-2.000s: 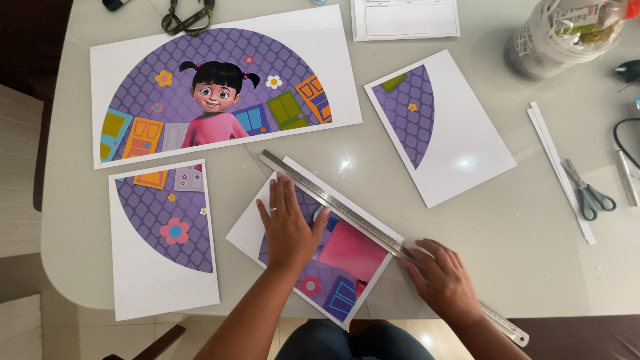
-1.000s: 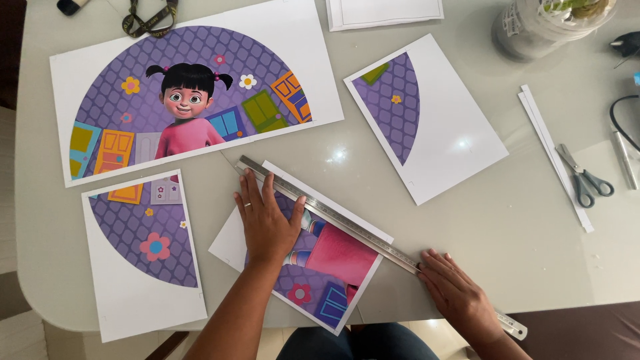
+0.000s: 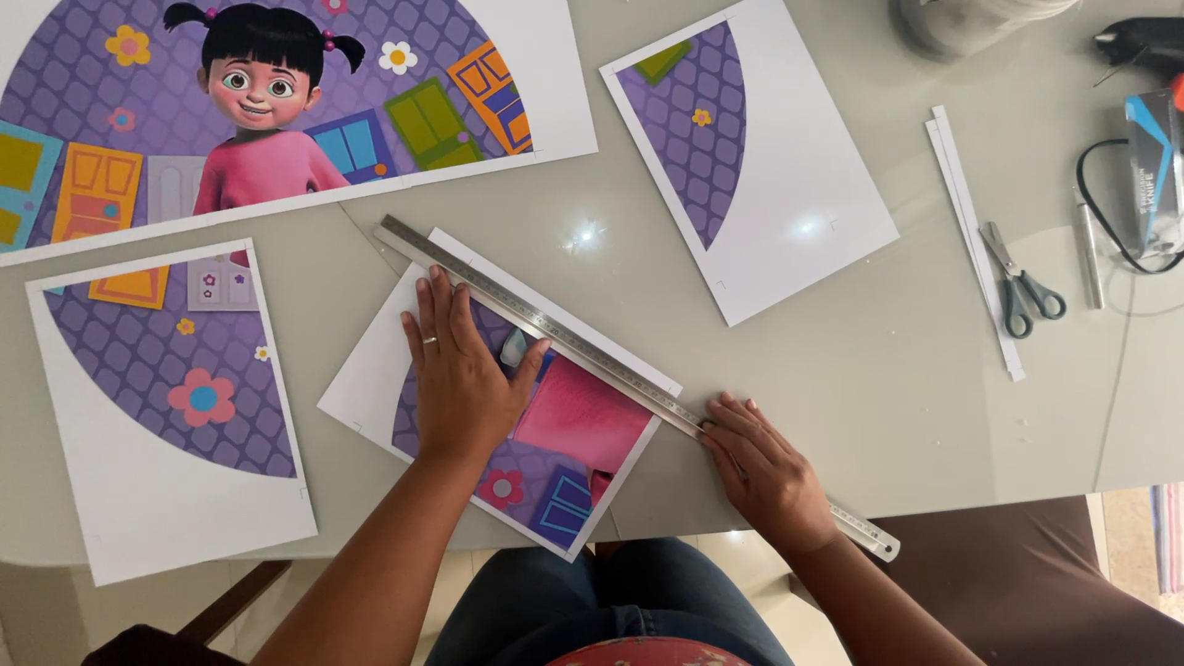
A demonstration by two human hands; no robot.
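A long steel ruler (image 3: 555, 330) lies slantwise along the upper edge of a printed sheet (image 3: 555, 435) with a pink garment and purple pattern. My left hand (image 3: 467, 379) rests flat with spread fingers on the sheet, its fingertips at the ruler's lower side. Around the ruler's right part, beyond the sheet's corner, my right hand (image 3: 768, 472) lies with its fingers on the metal. The ruler's end with the hole sticks out past my right wrist. Several other printed sheets lie about: a large one with a cartoon child (image 3: 268, 111), one at the left (image 3: 203, 398), one at the upper right (image 3: 795, 185).
Dark-handled scissors (image 3: 1020, 282) lie beside thin white paper strips (image 3: 976, 245) on the glossy table (image 3: 888, 416). Further right are a metal craft knife (image 3: 1090, 254), a packaged precision knife (image 3: 1152, 176), a black cord and a dark tool (image 3: 1142, 44). A clear jar (image 3: 971, 18) stands at the top.
My hands stay on the ruler and sheet. The right hand's fingers, more spread two seconds ago, now lie closer together. The view has shifted and come closer.
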